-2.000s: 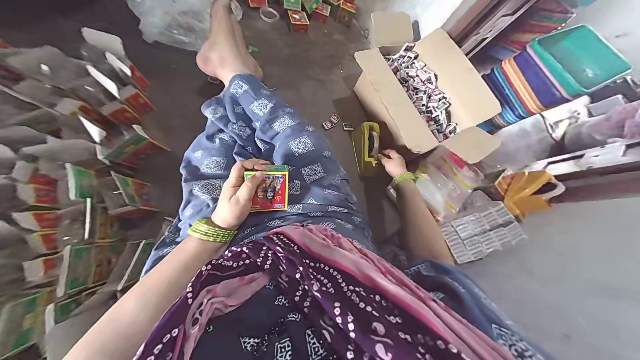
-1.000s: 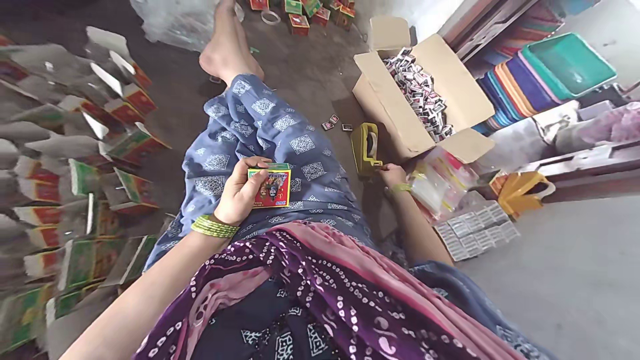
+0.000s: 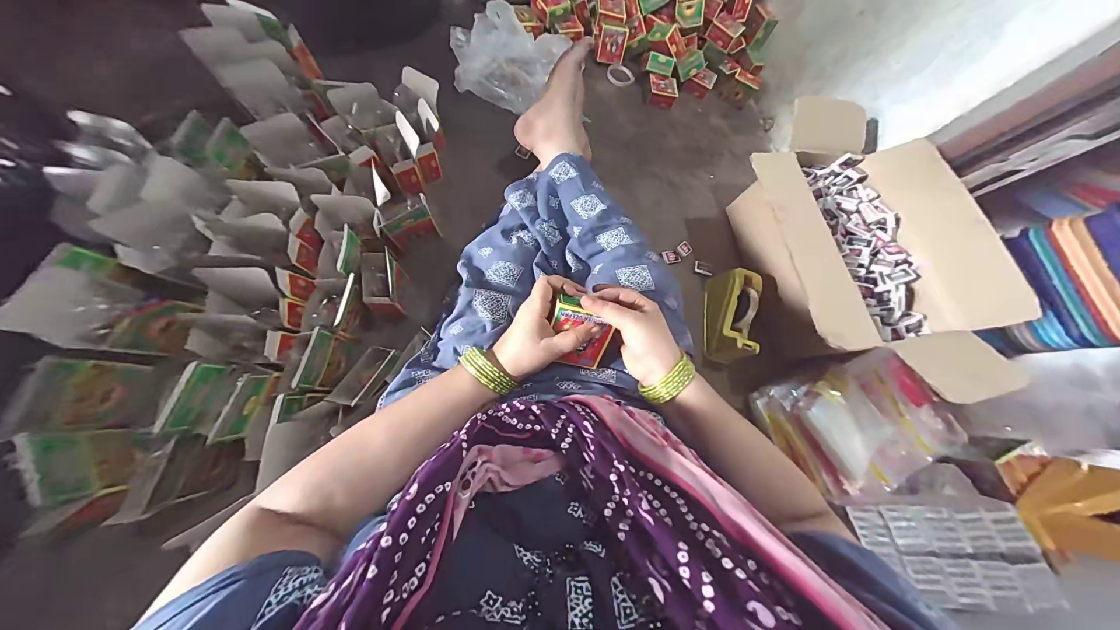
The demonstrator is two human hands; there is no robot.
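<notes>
My left hand [image 3: 535,332] grips a small red and green printed cardboard box [image 3: 581,348] over my lap, its thumb across the front. At the box's top and right side my right hand [image 3: 637,331] rests with bent fingers on the upper edge; whether a strip of tape lies under them cannot be made out. A yellow-green tape dispenser [image 3: 733,315] stands on the floor to the right of my knee. Near it lie several small printed pieces [image 3: 678,254]. Both wrists carry yellow-green bangles.
Many open printed boxes [image 3: 324,359] stand at the left. A cardboard carton [image 3: 792,254] of small packets is at the right, with plastic packaging [image 3: 862,420] and wrapped white packs [image 3: 954,551] below it. Closed boxes [image 3: 665,44] and a clear plastic bag [image 3: 503,57] lie beyond my foot.
My right hand has moved from the tape dispenser to the box over my lap and now touches its top. My left hand still holds the box.
</notes>
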